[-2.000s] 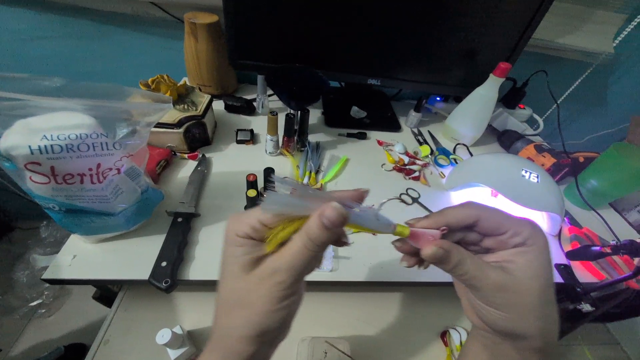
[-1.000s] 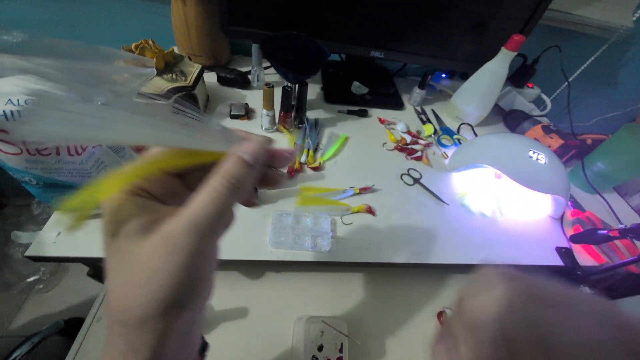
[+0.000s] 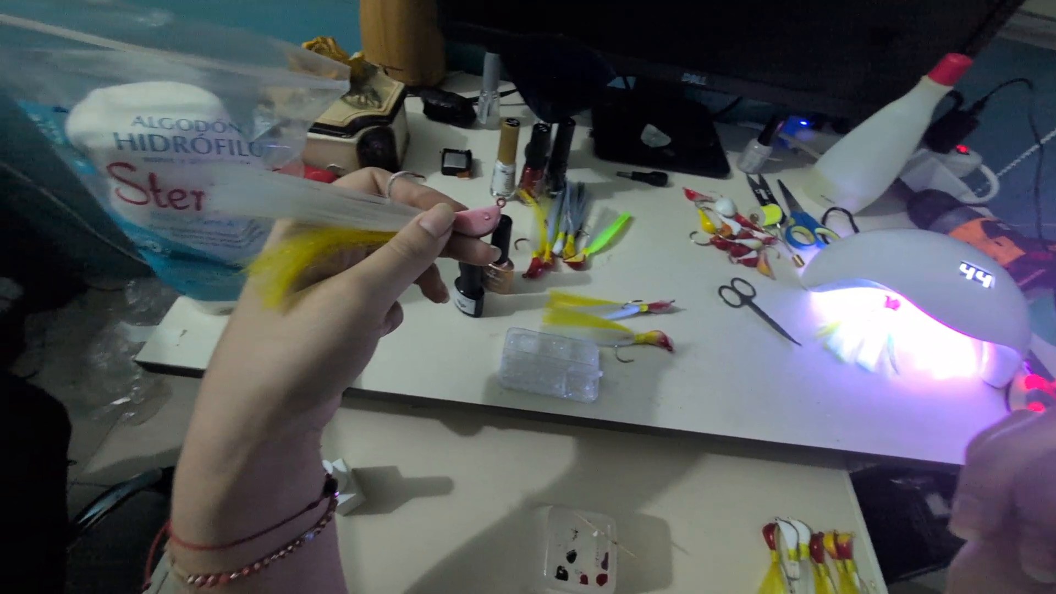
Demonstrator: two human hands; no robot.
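Observation:
My left hand [image 3: 355,272] pinches a fishing jig [image 3: 478,221] with a pink head and a long white and yellow hair tail, held level above the desk. My right hand [image 3: 1006,503] is blurred at the lower right edge, its fingers curled; whether it holds anything does not show. Near it on the desk, a white UV lamp [image 3: 916,272] glows over jigs with pale tails [image 3: 862,338]. Two yellow-tailed jigs [image 3: 610,332] lie mid-desk beside a clear compartment box [image 3: 550,365]. More jigs with red heads [image 3: 536,266] lie behind them.
A bag of cotton [image 3: 165,198] stands at the left. Nail polish bottles [image 3: 505,157], small scissors [image 3: 755,309], a pile of jig heads [image 3: 738,235] and a white squeeze bottle [image 3: 883,140] stand or lie about the desk. Below are a paint-spotted plastic tray [image 3: 580,549] and several jigs [image 3: 804,553].
My right hand has let go of the jig's pink head and moved away to the lower right. My left hand has moved left with the jig. The lamp's displayed number has dropped.

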